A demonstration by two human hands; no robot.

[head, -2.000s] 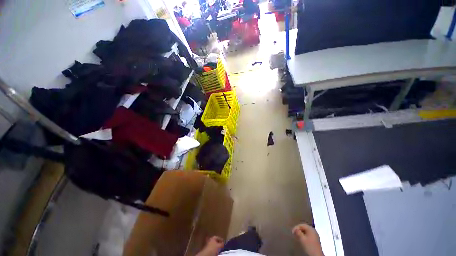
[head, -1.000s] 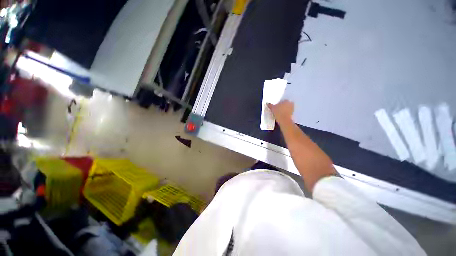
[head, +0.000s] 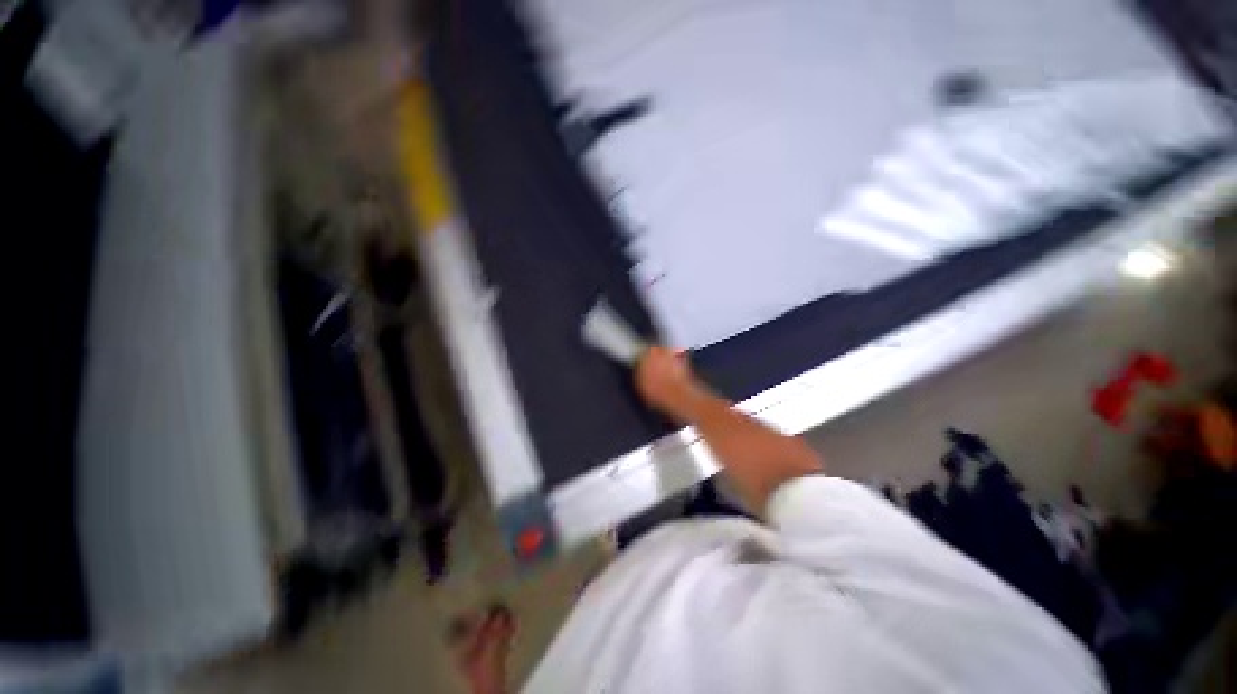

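The frame is motion-blurred. My right hand is at the near corner of the table, closed on the end of a small white fabric piece. The piece points away from my fingers over the dark table covering. What seems to be my left hand is low at the bottom edge, left of my shirt, away from the table; it is too blurred to tell its finger shape. A row of white strips lies fanned on the pale grey sheet.
The white table rail runs beside my body to a corner with a red round part. A yellow section is on the left rail. A pale table stands at left. Dark cloth and red objects lie low at right.
The view has swung right, bringing more of the fanned strips in. The white piece, flat under my right hand before, is now gripped by one end. A blurred left hand shows at the bottom.
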